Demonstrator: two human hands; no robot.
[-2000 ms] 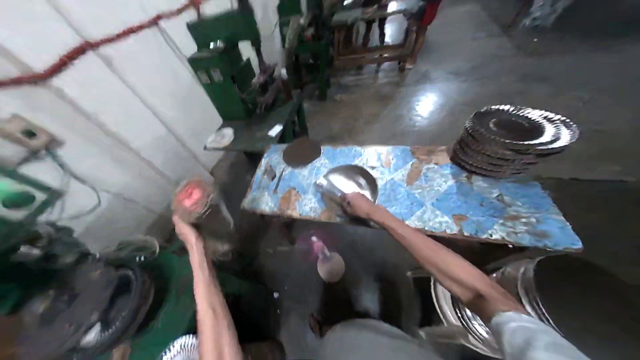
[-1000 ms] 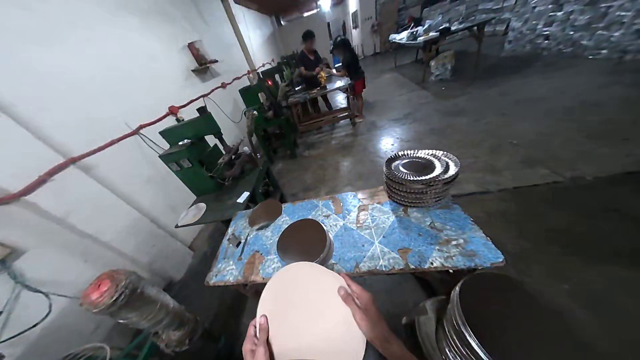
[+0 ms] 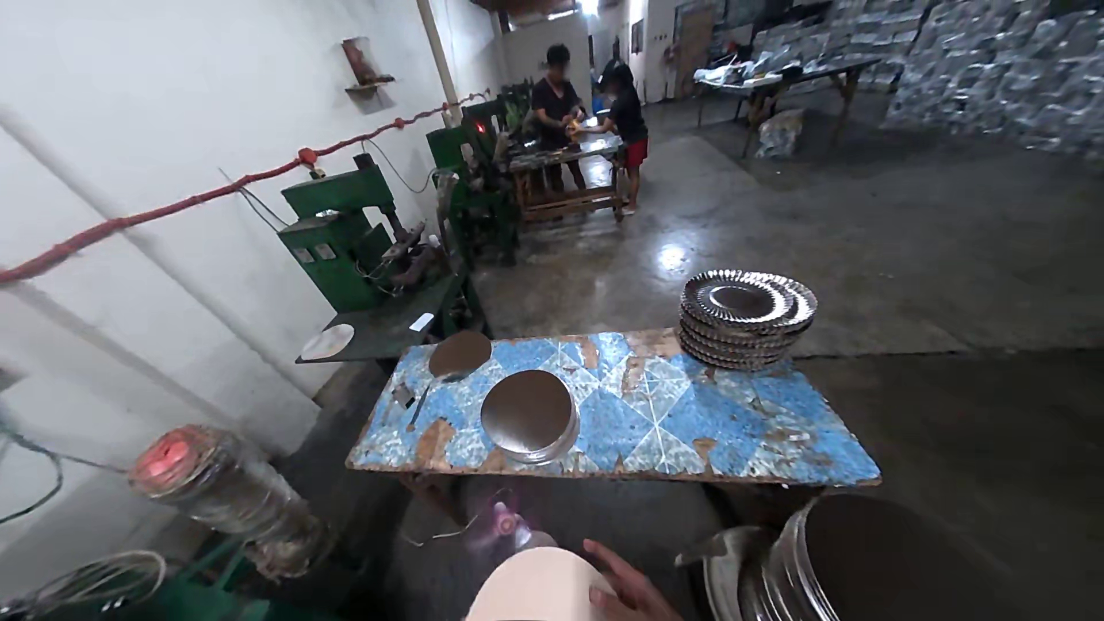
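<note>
A pale round disc (image 3: pixel 542 588) shows at the bottom edge of the view. My right hand (image 3: pixel 628 585) lies against its right side, with fingers on its edge and face. My left hand is out of view. Beyond the disc, a short stack of round metal discs (image 3: pixel 529 414) rests near the front edge of the blue-patterned table (image 3: pixel 621 440). Another round dark disc (image 3: pixel 461 354) lies at the table's left end, near a small thin tool (image 3: pixel 418 408). A stack of fluted metal plates (image 3: pixel 743 319) stands at the back right.
Large round metal sheets (image 3: pixel 811 561) stand at the lower right. A plastic-wrapped roll (image 3: pixel 233 492) leans at the lower left. A small fan (image 3: pixel 506 523) is below the table. Green presses (image 3: pixel 341 241) line the wall, and two people (image 3: pixel 556 108) work at a far table.
The disc and my right hand have moved lower in view; my left hand has left it. Two seconds ago my right hand was at a shiny round piece on the table.
</note>
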